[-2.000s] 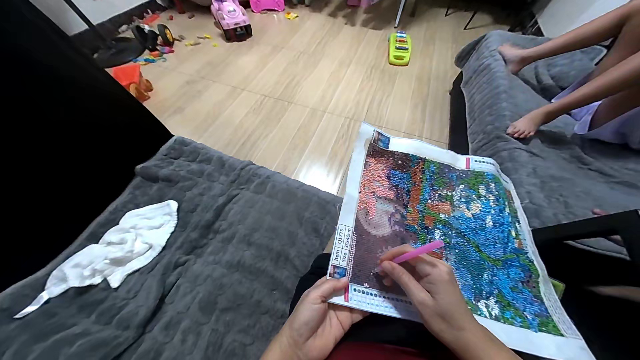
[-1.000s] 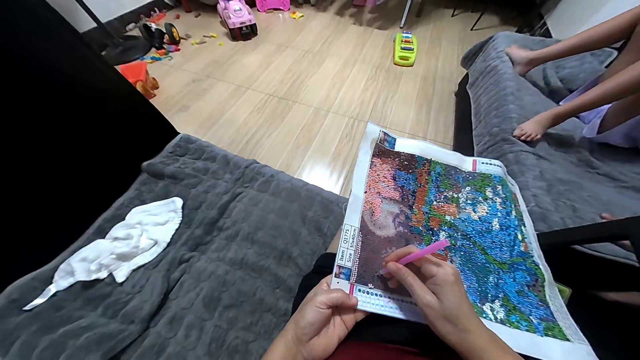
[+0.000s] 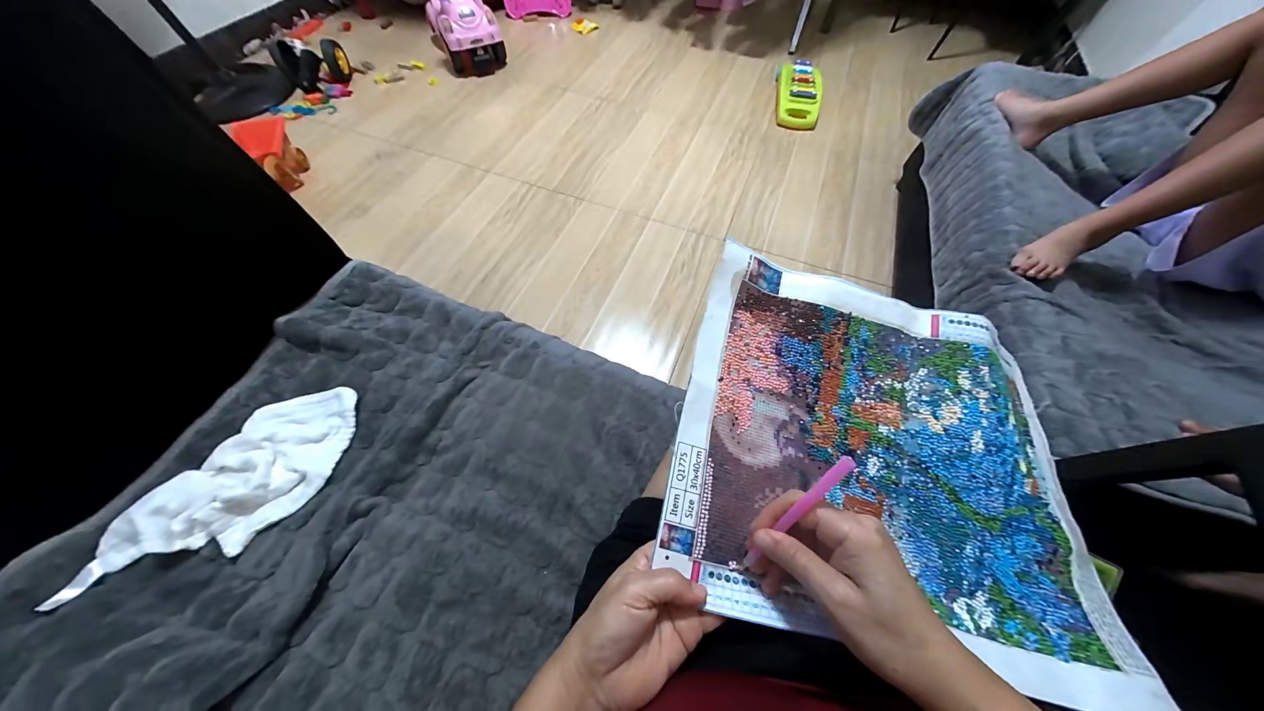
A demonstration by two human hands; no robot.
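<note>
A diamond painting canvas point(image 3: 948, 474) lies tilted across my lap, much of it covered with blue, green, orange and pink drills. My left hand point(image 3: 642, 612) grips its lower left corner, thumb on top. My right hand point(image 3: 849, 568) rests over the lower part of the canvas and holds a pink drill pen point(image 3: 815, 499) between thumb and fingers. The pen's tip is low, by the bottom edge of the picture area, near a few small pale drills; my fingers partly hide it. A row of pale drills runs up the picture's left edge.
A grey blanket point(image 3: 444, 444) with a white cloth point(image 3: 237, 479) on it spreads at the left. Another person's bare feet point(image 3: 1057, 247) rest on a grey-covered seat point(image 3: 987, 178) at the right. A toy xylophone point(image 3: 798, 97), a pink toy car point(image 3: 464, 35) and scattered toys are on the floor.
My right hand with the pink pen has moved a little towards the lower left corner of the picture area. My left hand keeps its hold on the canvas.
</note>
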